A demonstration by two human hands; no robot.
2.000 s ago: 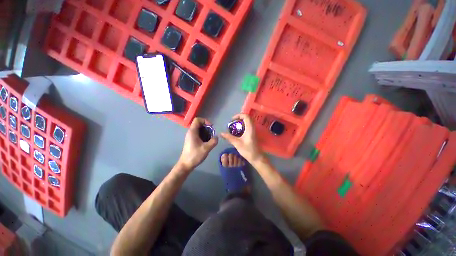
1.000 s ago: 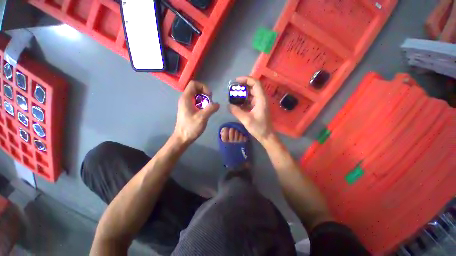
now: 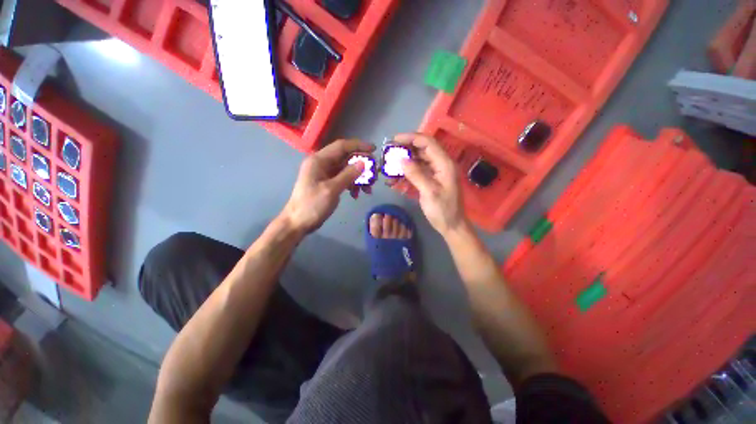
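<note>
My left hand [image 3: 319, 186] holds a smartwatch unit [image 3: 361, 171] with a lit white screen, the thumb on its face. My right hand [image 3: 433, 180] holds another smartwatch unit [image 3: 396, 161], also lit white, the thumb at its screen. The two units are side by side, close together, above the grey floor. Two dark smartwatch units lie in the four-compartment foam tray [image 3: 521, 105] on the right, one [image 3: 482, 172] in the nearest pocket and one [image 3: 535, 135] in the pocket beyond it.
A multi-cell foam tray [image 3: 187, 69] holds dark watches, a smartphone [image 3: 244, 58] and a marker pen [image 3: 308, 31]. A side tray [image 3: 93, 240] holds silver-rimmed units. Stacked foam trays [image 3: 646, 273] with green labels [image 3: 592, 294] lie right. My sandalled foot [image 3: 390, 242] is below my hands.
Both hands have come closer together with their units. Both screens now show bright white; a second ago the left looked pinkish and the right showed a dark face with white marks.
</note>
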